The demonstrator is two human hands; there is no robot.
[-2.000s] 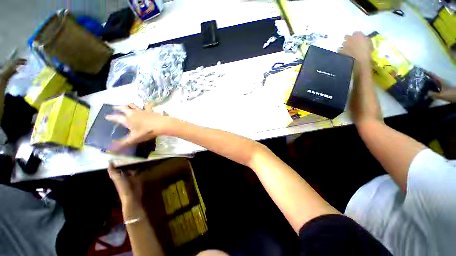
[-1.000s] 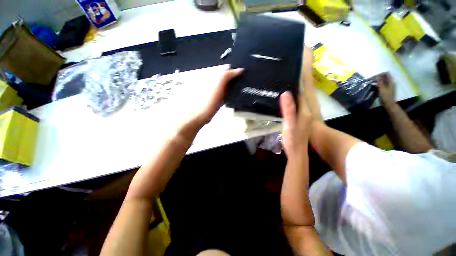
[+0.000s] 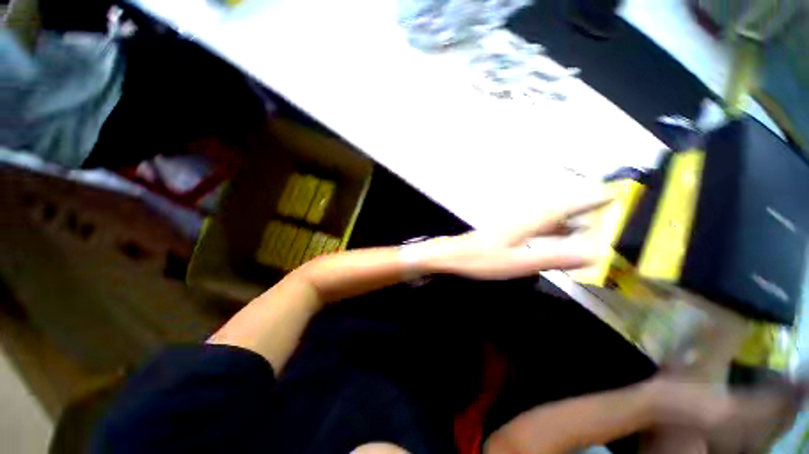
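Observation:
A large black box [image 3: 761, 222] with pale lettering is at the right, above yellow box parts [image 3: 671, 217] at the table's near edge. My left hand [image 3: 541, 244], with a band at the wrist, reaches to the yellow box side left of it. Its fingers are spread and overlap that side; no closed grip shows, and contact is unclear. My right hand [image 3: 714, 408] is low at the right, strongly blurred, near clear wrap and yellow packaging. I cannot tell whether it holds anything.
An open brown carton [image 3: 208, 253] with rows of yellow boxes [image 3: 300, 217] is below the table edge. A larger printed carton [image 3: 75, 217] is at the left. Small pale accessories [image 3: 523, 69] and a clear bag [image 3: 452, 18] lie on the white table, beside a black mat [image 3: 621, 75].
The view has turned and shifted. The black box, between my hands a second ago, is now at the right. My left hand is off it, beside the yellow side; my right hand is lower right.

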